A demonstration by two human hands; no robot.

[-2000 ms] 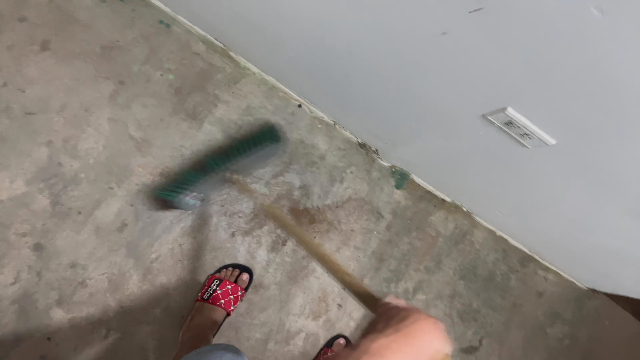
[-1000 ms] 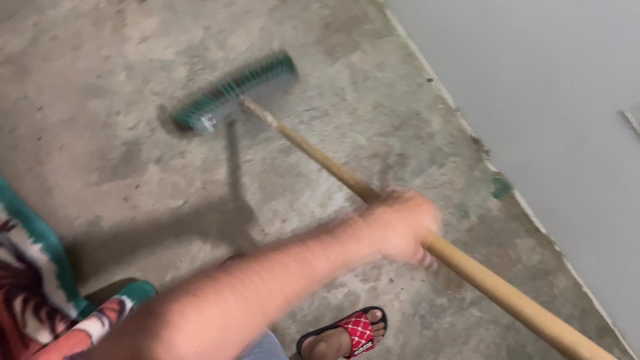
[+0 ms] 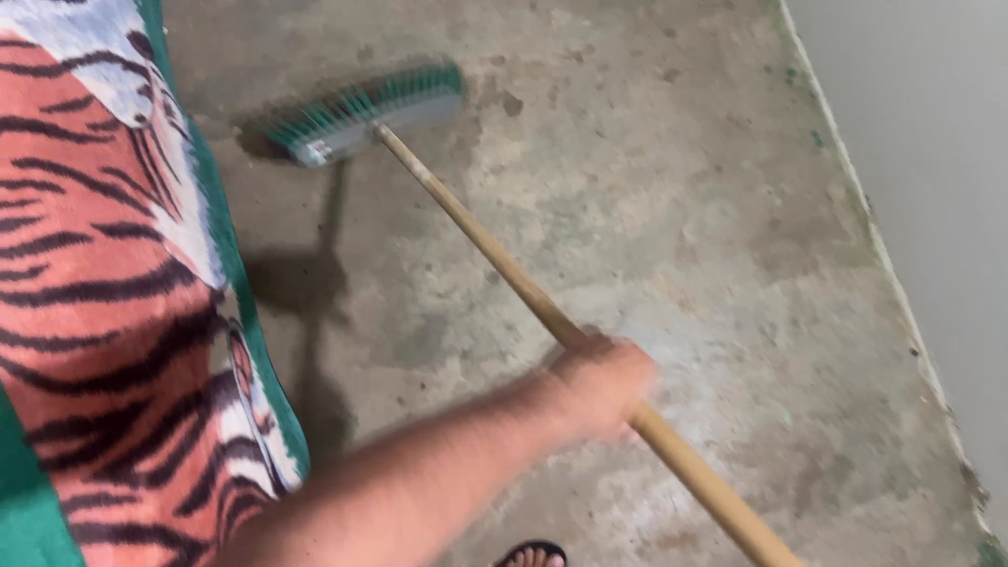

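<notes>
My left hand (image 3: 606, 382) is closed around the wooden handle of a push broom (image 3: 488, 244), partway along it; motion blurs the hand and forearm. The handle runs from the broom head at the upper left down to the bottom edge at the right. The broom head (image 3: 378, 114), grey with green bristles, is slightly blurred over the concrete floor, near a blanket at the left. Whether all the bristles touch the floor cannot be told. My right hand is out of view, as is the handle's top end.
A green-edged blanket with an orange and black tiger-stripe print (image 3: 94, 260) fills the left side. The stained concrete floor (image 3: 709, 236) meets a pale wall (image 3: 929, 157) on the right. Part of a sandaled foot (image 3: 535, 557) shows at the bottom.
The broom head, close to the wall in the earliest frame, is now farther from it and beside the blanket. The view has shifted, showing much more of the blanket.
</notes>
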